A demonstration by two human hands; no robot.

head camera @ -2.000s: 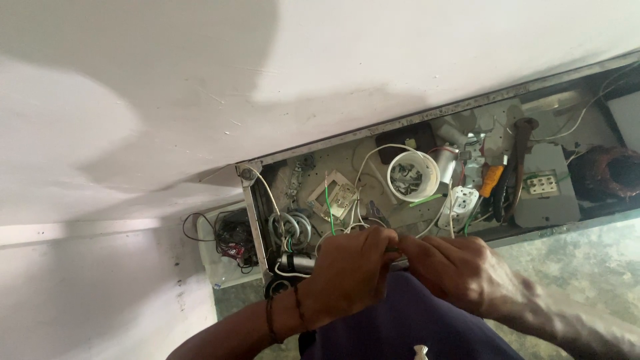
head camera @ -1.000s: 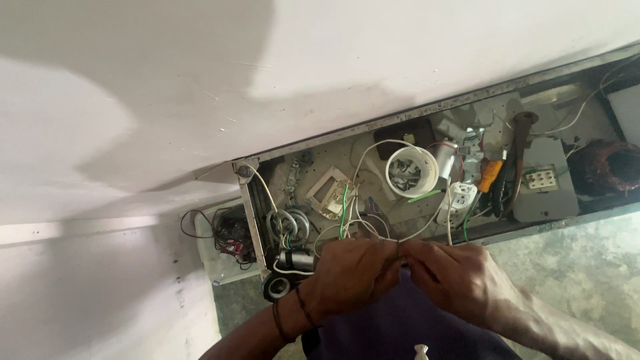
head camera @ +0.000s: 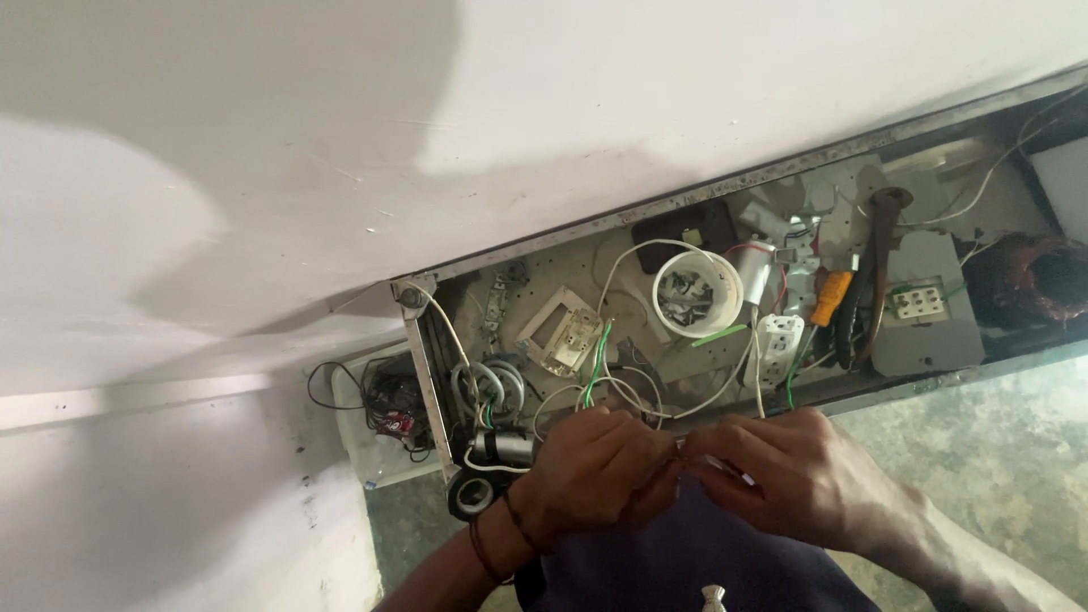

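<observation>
My left hand (head camera: 599,467) and my right hand (head camera: 786,476) meet fingertip to fingertip at the near edge of a metal-framed tray. Both have bent fingers around something small; a thin pale piece (head camera: 731,469) shows between the fingers of the right. What it is cannot be made out. Just beyond the left hand, green and white wires (head camera: 597,361) rise beside a cream switch plate frame (head camera: 561,331). A metal cylinder, apparently a capacitor (head camera: 506,446), lies left of that hand. A white socket plate (head camera: 775,350) lies beyond the right hand.
The tray's metal rim (head camera: 646,208) runs along the wall. Inside are a white tub of small metal parts (head camera: 697,293), an orange-handled tool (head camera: 831,297), a rusty hammer-like tool (head camera: 886,255), a grey plate with a terminal block (head camera: 918,302) and a copper coil (head camera: 1050,276). Black tape (head camera: 473,493) sits at the near left corner.
The green wires stand in a different position than two seconds ago. The hands stay close together, and a pale piece now shows at the right fingers.
</observation>
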